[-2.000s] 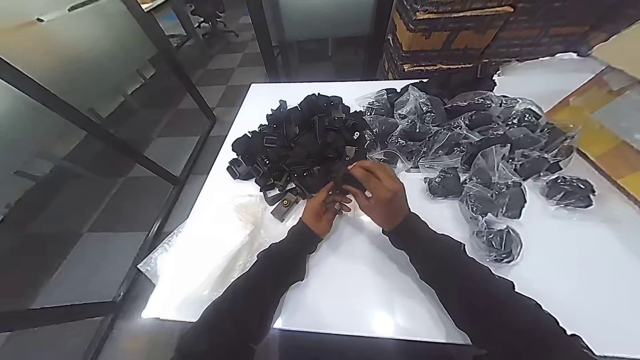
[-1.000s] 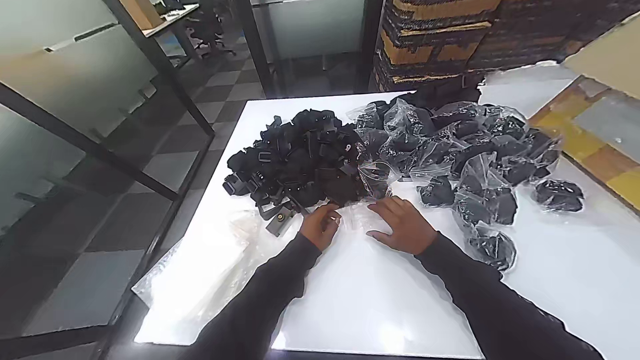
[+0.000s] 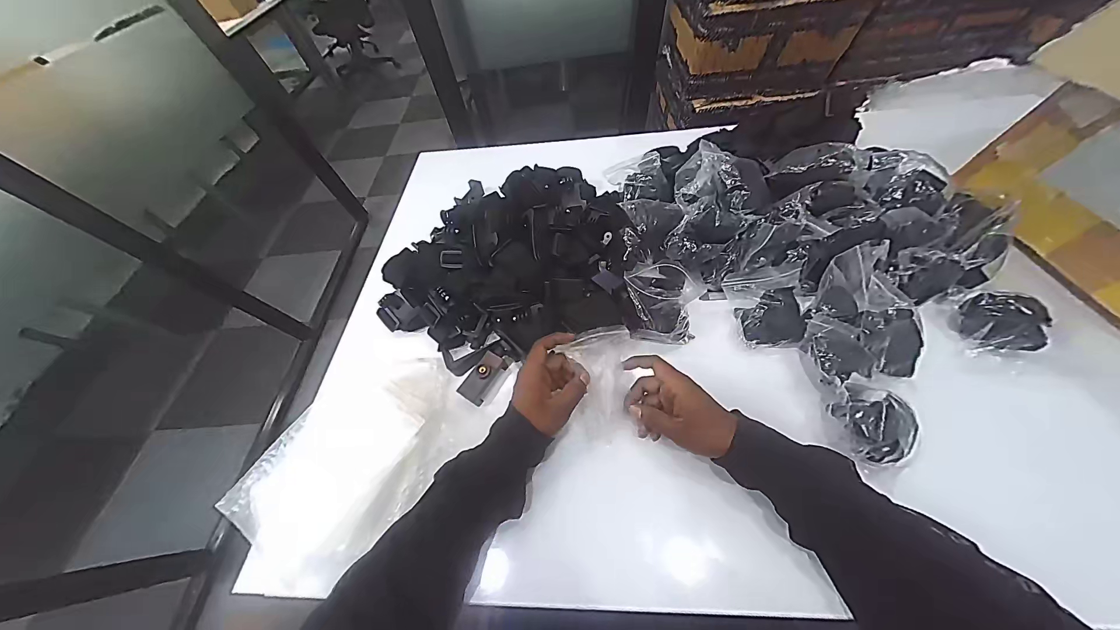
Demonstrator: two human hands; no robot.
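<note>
A clear plastic bag (image 3: 605,372) spans the gap between my hands, its top edge near the dark pile. My left hand (image 3: 551,389) grips the bag's left side with bent fingers. At its right side, my right hand (image 3: 674,407) has curled fingers beside the film; whether they pinch it I cannot tell. Beyond my hands lies a heap of black straps with plastic buckles (image 3: 525,254). A small grey box-like part with a round brass-coloured fitting (image 3: 481,378) rests left of my left hand. Bagged black items (image 3: 862,332) cover the table's right side.
Flat clear plastic bags (image 3: 341,472) lie in a stack at the left of the white table (image 3: 665,542). Cardboard boxes wrapped in dark film (image 3: 761,52) stand behind it. An opened carton (image 3: 1067,192) is at the right, and a framed glass partition (image 3: 157,201) at the left.
Two seconds ago my hands were together at a dark item by the heap's front edge. Now they are apart, with a clear bag between them, and that item no longer shows in them.
</note>
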